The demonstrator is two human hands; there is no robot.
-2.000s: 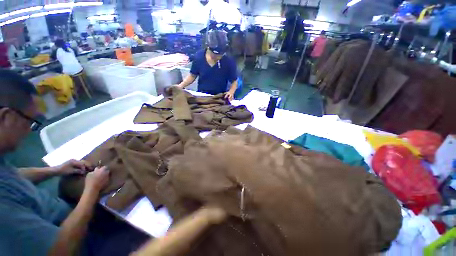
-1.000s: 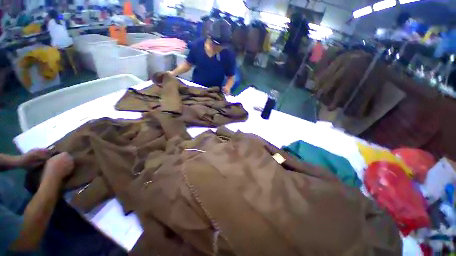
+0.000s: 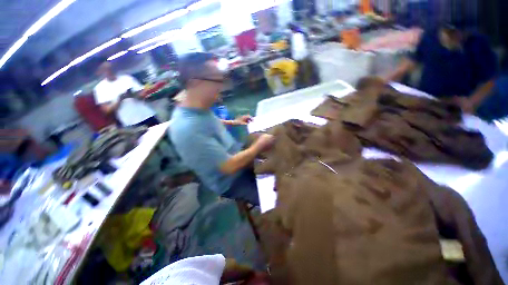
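Note:
A large brown coat lies spread over the white table in front of me. A short pale thread lies on its upper part, and a small pale label or tag shows near its right side. The picture is blurred. Neither of my hands can be made out. A white knitted or ribbed thing, perhaps cloth, shows at the bottom edge left of the coat; I cannot tell what it belongs to.
A person in a grey-blue shirt works at the table's left side. Another person in dark blue handles a brown coat at the far side. A pale bin stands beside the table. A second table with cloth stands left.
My view has swung to the left, so the coat and table sit further right. The forearm that blurred across the coat two seconds ago is gone from view.

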